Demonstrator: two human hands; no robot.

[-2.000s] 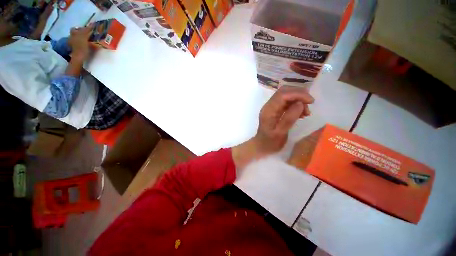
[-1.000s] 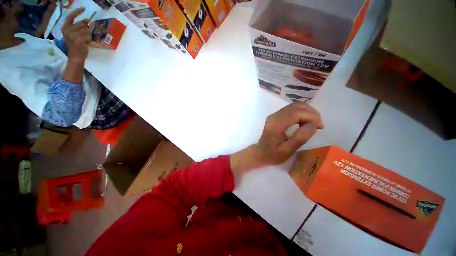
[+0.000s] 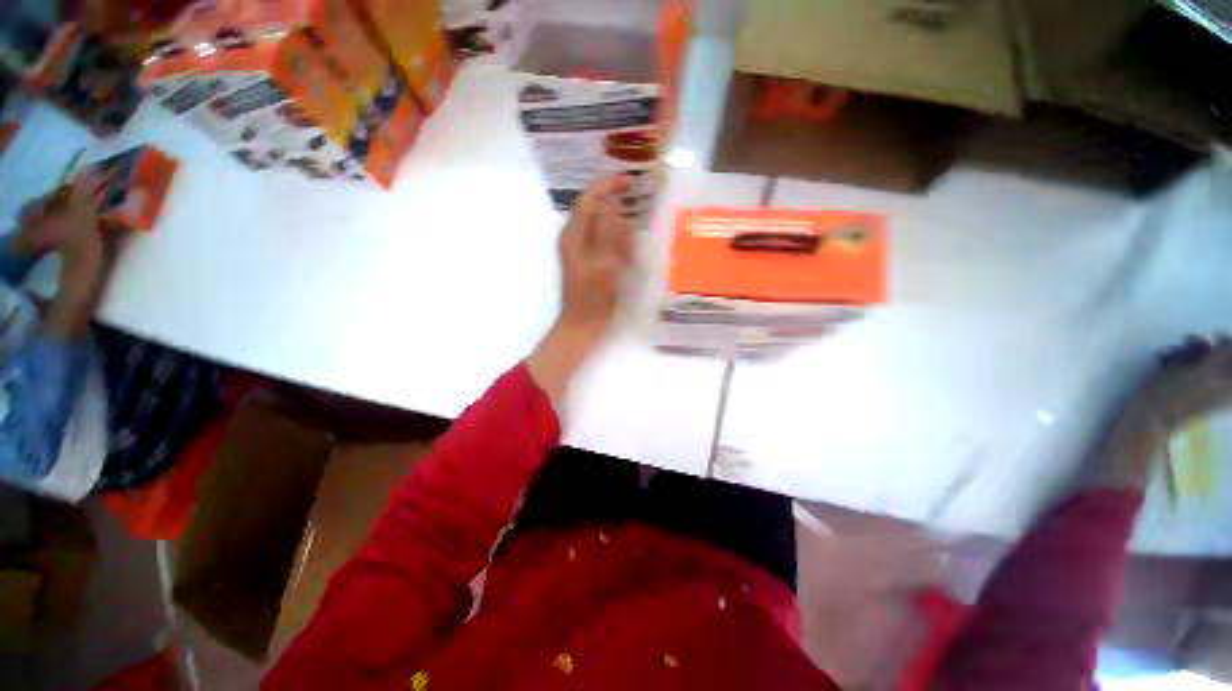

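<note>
My left hand (image 3: pixel 595 257) is at the lower front of an open retail carton (image 3: pixel 584 135), its fingers bent and blurred. I cannot tell whether it touches the carton or holds something small. A closed orange retail carton (image 3: pixel 780 257) lies on the white table to the right of my left hand, apart from it. My right hand (image 3: pixel 1189 385) is at the far right edge of the picture, strongly blurred. What it holds, if anything, cannot be told. A pale yellow piece, perhaps a paper note (image 3: pixel 1194 456), shows beside it.
Brown boxes (image 3: pixel 878 54) stand at the back right, one with orange inside. A row of orange cartons (image 3: pixel 318 81) stands at the back left. A person's hands (image 3: pixel 68 230) are at a small carton at far left. An open brown box (image 3: pixel 257 520) is below the table.
The view has swung to the right. My right hand and arm have come into view at the far right. The orange carton now shows its printed white side. My left hand remains near the open carton.
</note>
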